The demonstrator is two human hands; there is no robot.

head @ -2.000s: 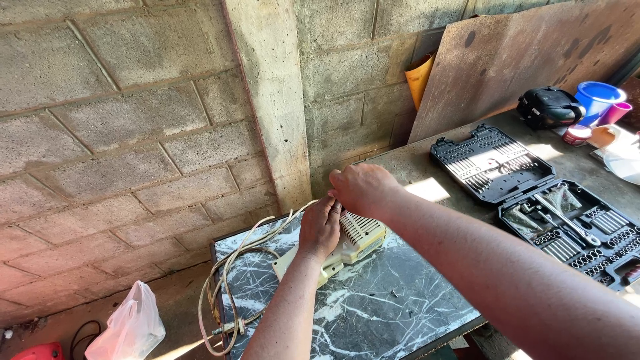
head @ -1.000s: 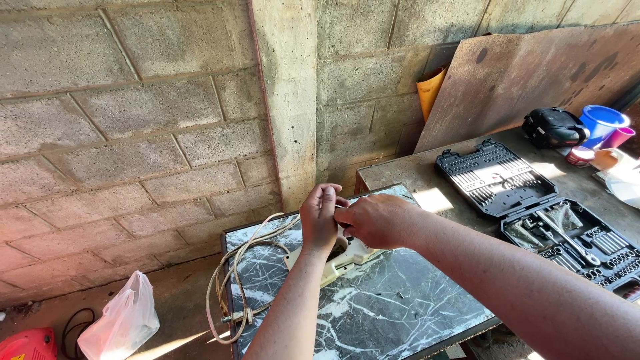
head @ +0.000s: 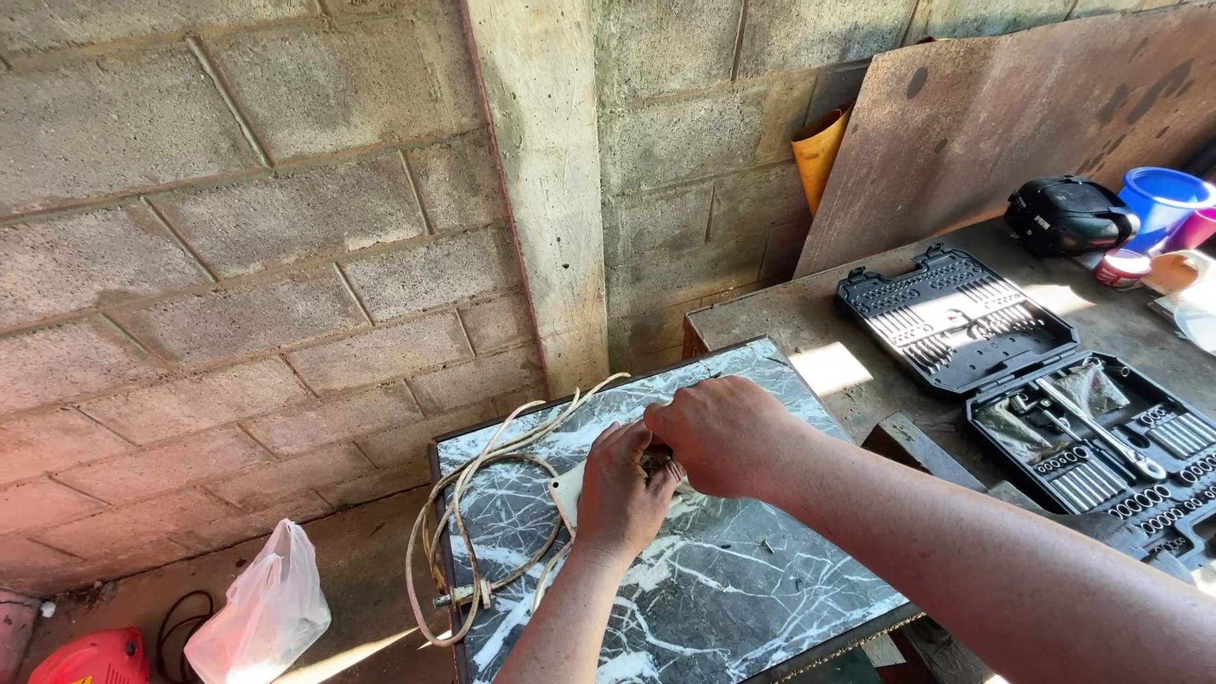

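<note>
Both my hands meet over a cream plastic housing [head: 568, 494] on the marble-patterned tabletop [head: 722, 589]. My left hand [head: 622, 484] lies on the housing with its fingers curled at its edge, gripping it. Just right of it, my right hand [head: 717, 432] is closed in a fist, its fingertips hidden; whether it holds a tool cannot be told. Most of the housing is covered by the hands. A pale power cord [head: 465, 513] lies in loops at the left edge of the tabletop, its plug [head: 463, 595] near the corner.
An open socket and bit set case [head: 959, 313] lies on the bench [head: 760, 313] at right. Behind it are a black case [head: 1069, 217], a blue bucket [head: 1161, 204] and a rusty metal sheet [head: 997, 123]. A plastic bag [head: 261, 608] and a red tool [head: 95, 657] are on the floor.
The vented cream housing showed beside my hands two seconds ago; my hands now cover most of it. My right hand has shifted on it. The view has moved slightly.
</note>
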